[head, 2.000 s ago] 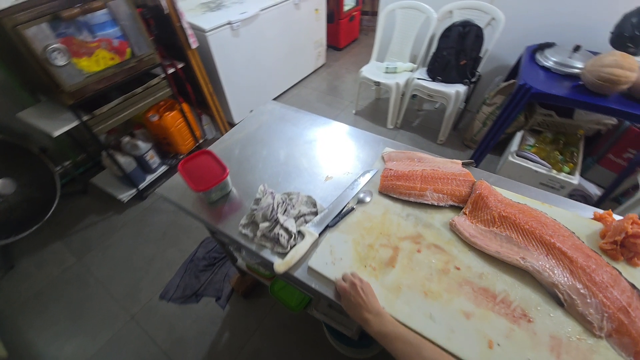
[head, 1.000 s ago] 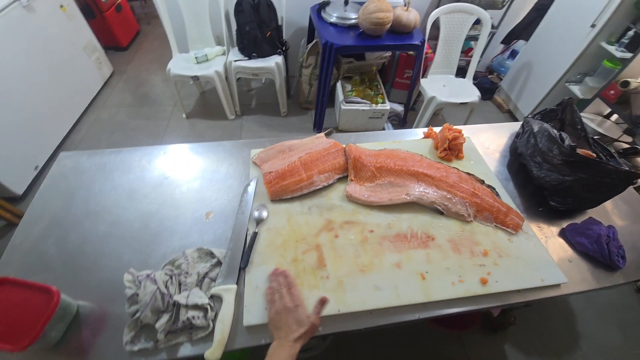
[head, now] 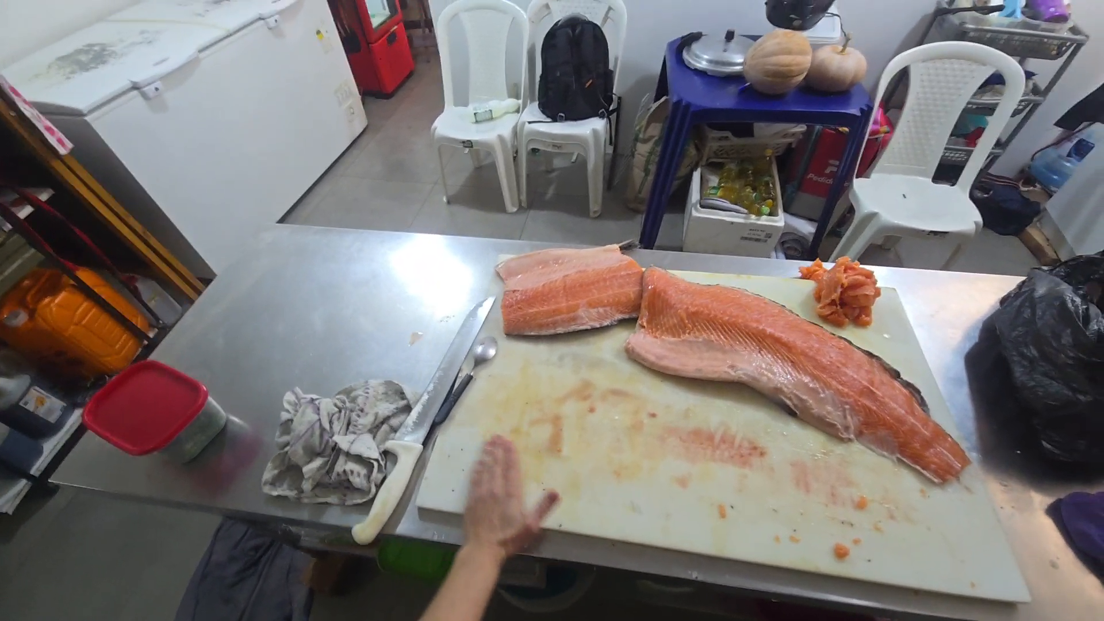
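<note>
My left hand (head: 504, 500) is over the near left edge of a white cutting board (head: 604, 509), palm down, fingers apart, holding nothing; whether it touches the board I cannot tell. My right hand is out of view. To the left lie a long white-handled knife (head: 448, 366), partly off the board, and a spoon with a dark handle (head: 466, 379). Across the far side of the board are a shorter piece of salmon fillet (head: 573, 291) and a long salmon fillet (head: 785, 362). Orange fish scraps (head: 843, 291) sit in a pile at the far right corner.
A crumpled cloth (head: 336, 442) lies left of the knife on the steel table (head: 302, 293), and a red-lidded container (head: 151, 410) stands farther left. At the right are a black plastic bag (head: 1056, 354) and a purple cloth (head: 1082, 522). White chairs and a blue table (head: 759, 103) stand beyond.
The view has swung right, then partly back left. My left hand, earlier at the board's left corner, is now a little farther right along its near edge. Fillets, knife and cloth have not plainly moved.
</note>
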